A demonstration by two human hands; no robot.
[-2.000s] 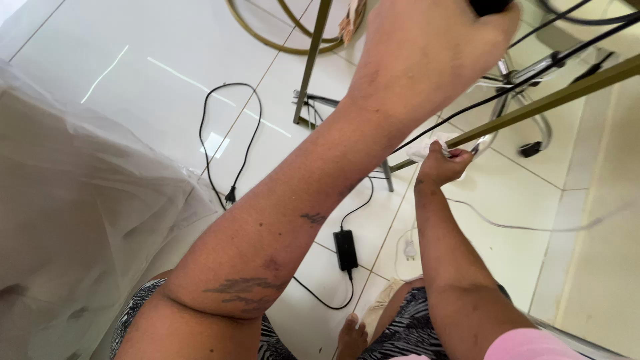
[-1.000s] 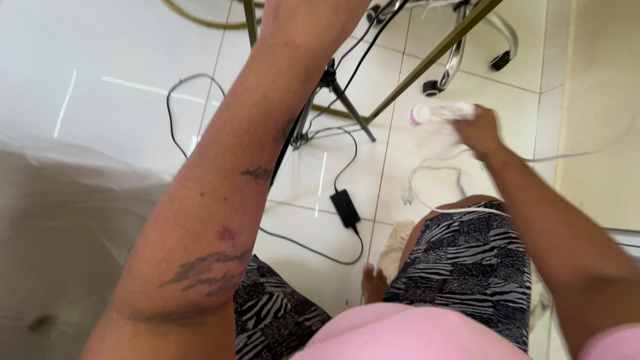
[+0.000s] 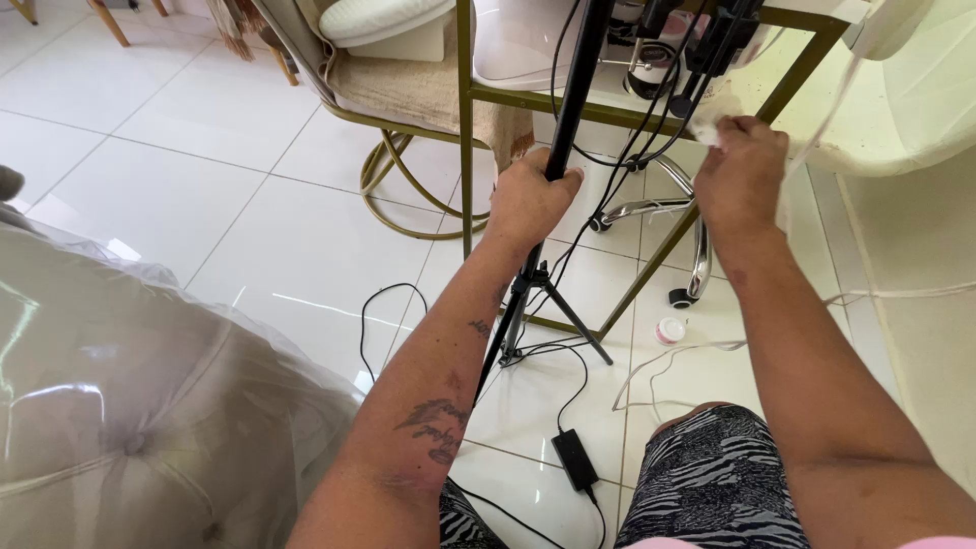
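My left hand is wrapped around the black upright pole of a tripod stand, whose legs spread on the tiled floor below. To its right, my right hand pinches a crumpled white cloth or tissue, blurred, just beneath the lower shelf of a gold metal-framed table. Black cables hang between both hands. A labelled jar stands on that shelf, partly hidden by the cables. On the floor lies a small round white and pink container.
A black power adapter and loose cords lie on the floor. A plastic-covered tufted seat is at the left. Beyond the pole are a chair with a beige throw and a chrome castor base. A pale chair stands at the right.
The view has swung up toward the table. My right hand has risen from low over the floor to the shelf's edge. The white and pink container now lies on the floor.
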